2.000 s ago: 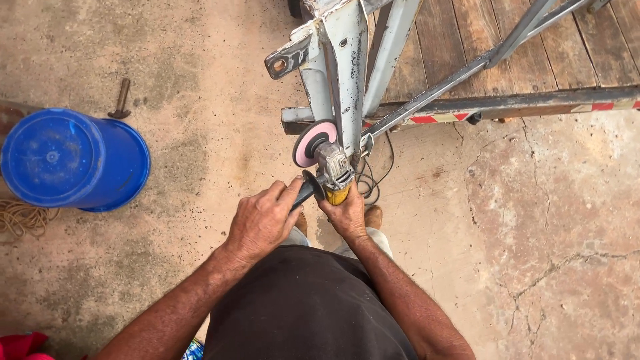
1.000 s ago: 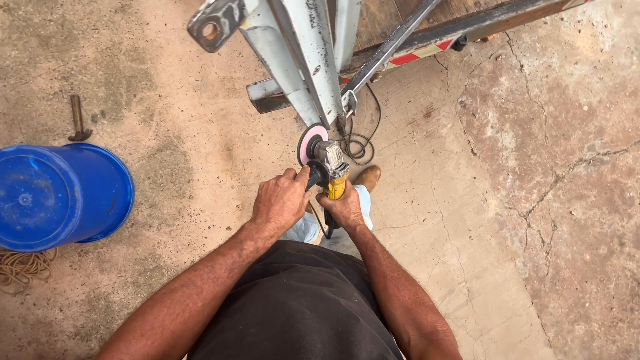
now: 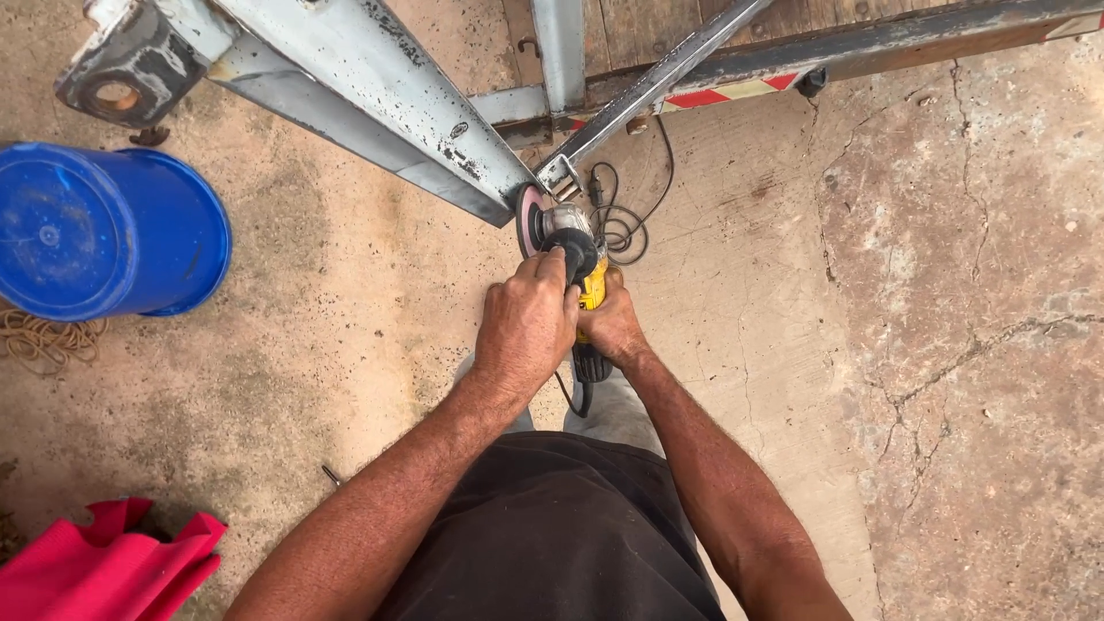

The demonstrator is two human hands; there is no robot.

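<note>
Both hands hold a yellow and black angle grinder (image 3: 593, 289) in front of my body. My left hand (image 3: 528, 323) is closed around its black side handle, and my right hand (image 3: 614, 321) grips the yellow body. The pink abrasive disc (image 3: 530, 220) stands edge-up at the lower end of a grey painted steel beam (image 3: 431, 121); whether it touches the metal I cannot tell. A metal bracket (image 3: 561, 177) sits just beyond the grinder's head. The rear of the grinder points towards my legs, with its cord hanging down.
A blue plastic bucket (image 3: 172, 233) lies at the left above coiled rope (image 3: 47, 341). Red cloth (image 3: 112, 561) is at the lower left. A black cable (image 3: 634, 233) loops on the cracked concrete. A wooden-decked trailer frame (image 3: 828, 52) spans the upper right.
The view has shifted, with the steel frame larger in it. The grinder's disc, apart from the beam's lower end one second ago, is now right at it. Both hands have kept their hold.
</note>
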